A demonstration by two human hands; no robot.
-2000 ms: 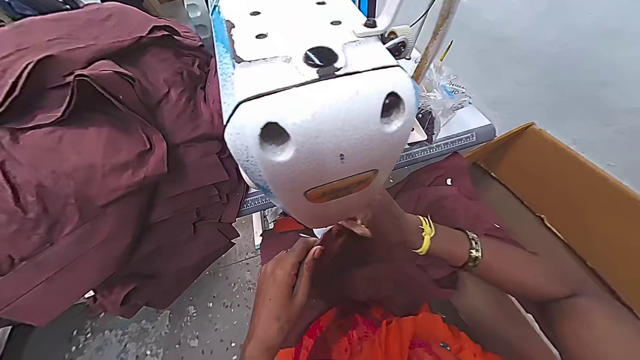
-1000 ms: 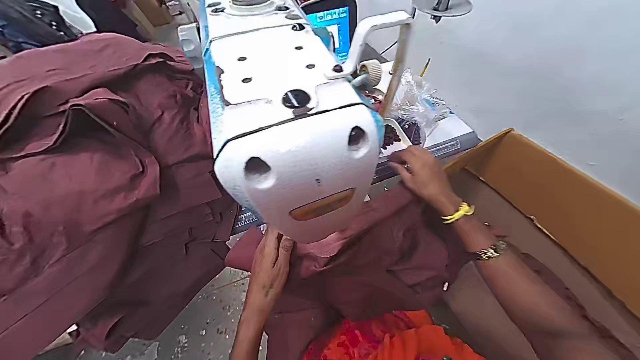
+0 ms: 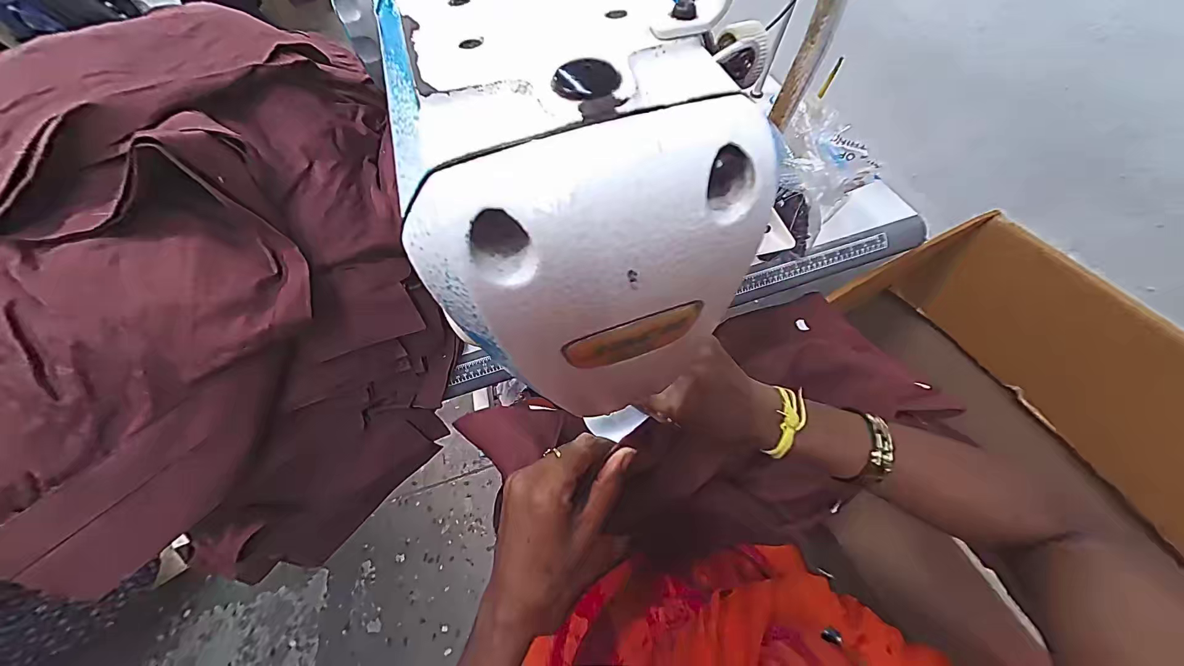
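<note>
A white industrial sewing machine head [image 3: 592, 250] fills the upper middle and hides its needle area. Just below it, my left hand [image 3: 560, 518], with a ring on one finger, pinches a piece of maroon fabric [image 3: 684, 481] between thumb and fingers. My right hand [image 3: 708, 398], wearing a yellow thread band and a metal bracelet at the wrist, is at the machine's lower right edge, on the same fabric; its fingertips are partly hidden. The fabric hangs over my lap and spreads right, with small white marks on it.
A large heap of maroon fabric pieces [image 3: 185, 305] lies at the left. At the right stands an open cardboard box [image 3: 1064, 342]. Clear plastic [image 3: 823, 157] rests behind the machine on its bed, near a printed ruler strip [image 3: 814, 264]. Scraps dot the floor [image 3: 370, 573].
My right hand has come back from behind the machine's right side to the fabric beside my left hand. My left hand has shifted to the right and now pinches the fabric. The view has moved closer.
</note>
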